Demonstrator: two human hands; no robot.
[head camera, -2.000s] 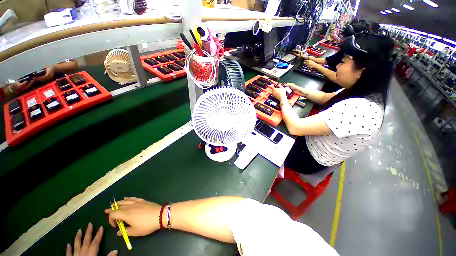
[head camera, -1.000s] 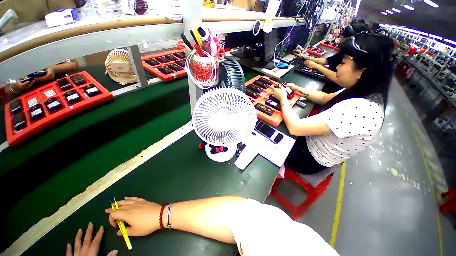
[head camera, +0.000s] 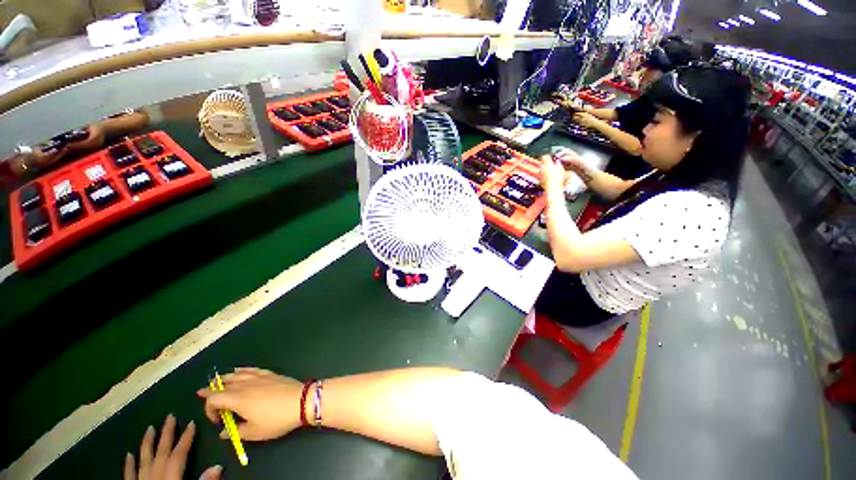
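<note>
My right hand (head camera: 255, 403) rests low on the dark green bench surface (head camera: 375, 342) and holds a slim yellow tool (head camera: 228, 419), perhaps tweezers, with its thin dark tip pointing away from me. My left hand (head camera: 161, 454) lies at the bottom edge, partly cut off, palm down with its fingers spread and nothing seen in it. No phone or label sheet is at my hands.
A pale strip (head camera: 188, 345) runs across the bench. A white fan (head camera: 422, 217) stands ahead beside white papers (head camera: 502, 279) with a dark phone. A red tray (head camera: 108, 195) of black units is at far left. A person (head camera: 657, 220) sits at right by another red tray (head camera: 507, 187).
My hands and the yellow tool have stayed in place. The person at right has lifted their hands off the tray and leaned back slightly.
</note>
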